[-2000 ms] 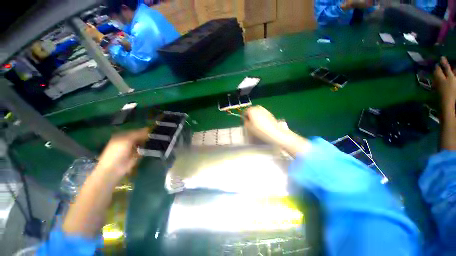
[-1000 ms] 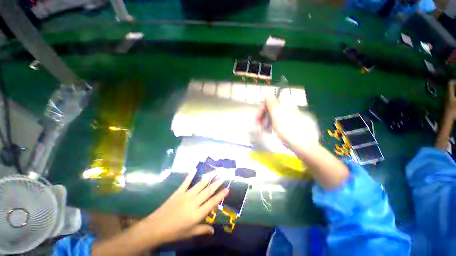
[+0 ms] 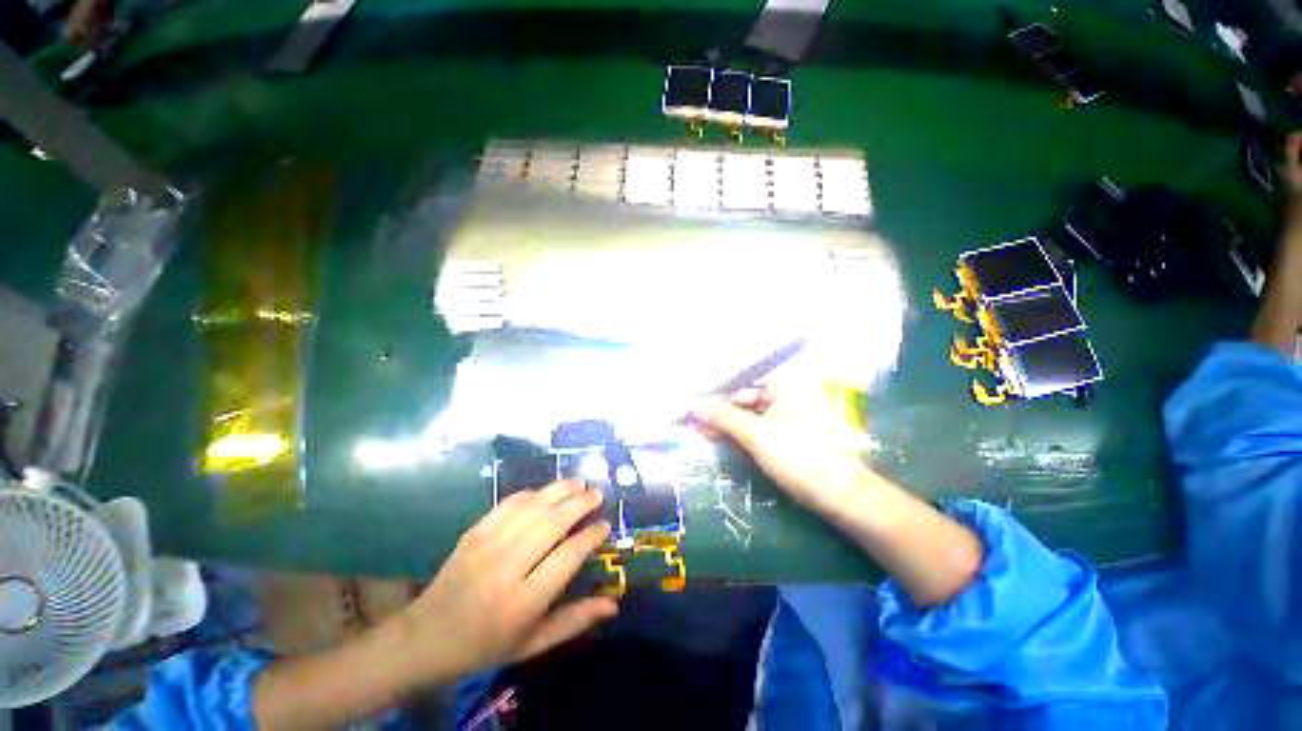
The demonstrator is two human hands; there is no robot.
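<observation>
A group of dark display modules point(image 3: 653, 510) with orange flex tails lies at the bench's near edge. My left hand point(image 3: 521, 578) rests flat over them, fingers spread, covering part of the screens. Dark oval pieces point(image 3: 583, 433) show at their upper edge. My right hand point(image 3: 778, 443) holds dark, slim tweezers point(image 3: 761, 369) just right of the modules, over the glare. The tweezers' working tip and anything in it cannot be made out. A large pale adhesive sheet point(image 3: 671, 264) with rows of small rectangles lies beyond both hands, partly washed out by glare.
Three joined modules point(image 3: 728, 97) lie beyond the sheet. Stacked modules point(image 3: 1025, 317) with orange tails lie right. An amber film strip point(image 3: 254, 343), clear plastic point(image 3: 122, 257) and a white fan point(image 3: 64, 593) are left. A black pile point(image 3: 1142, 236) and a person's blue sleeve point(image 3: 1239, 429) are far right.
My right hand has come back from the sheet toward the modules, and the tweezers now show. My left hand, which carried modules earlier, stays on them at the near edge. The view has tilted down.
</observation>
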